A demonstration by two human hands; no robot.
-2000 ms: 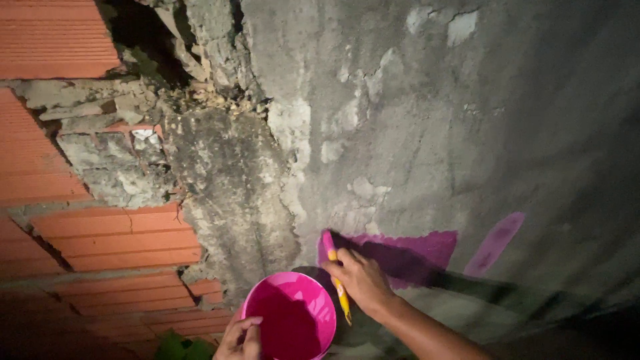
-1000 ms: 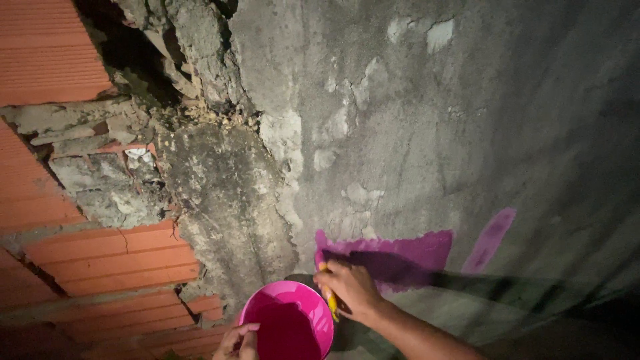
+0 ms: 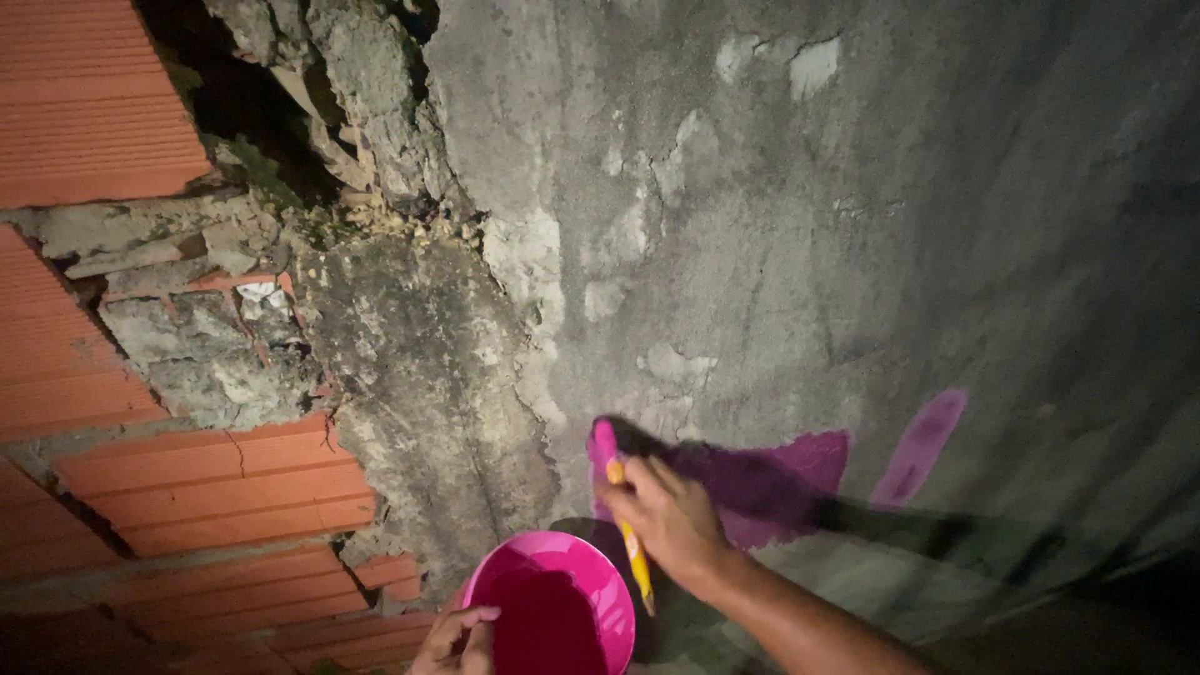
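A paintbrush with a yellow handle (image 3: 636, 560) is held in my right hand (image 3: 670, 520). Its pink, paint-covered bristles (image 3: 605, 438) touch the grey plastered wall at the left edge of a magenta painted patch (image 3: 792, 483). My left hand (image 3: 459, 642) grips the left rim of a round container (image 3: 614, 600) with pink inner walls and deep pink paint in it, just below and left of the brush. The container's lower part lies outside the view. A separate pale magenta stroke (image 3: 922, 448) slants on the wall to the right of the patch.
Rough grey plaster (image 3: 750, 234) covers the wall, with chipped pale spots. On the left are orange hollow clay bricks (image 3: 216, 483) with mortar joints, broken masonry (image 3: 211, 352) and a dark gap (image 3: 244, 94). Shadows of my arm and hand fall across the wall.
The brush in my right hand has shifted slightly along the left edge of the painted patch. My left hand stays on the container's rim.
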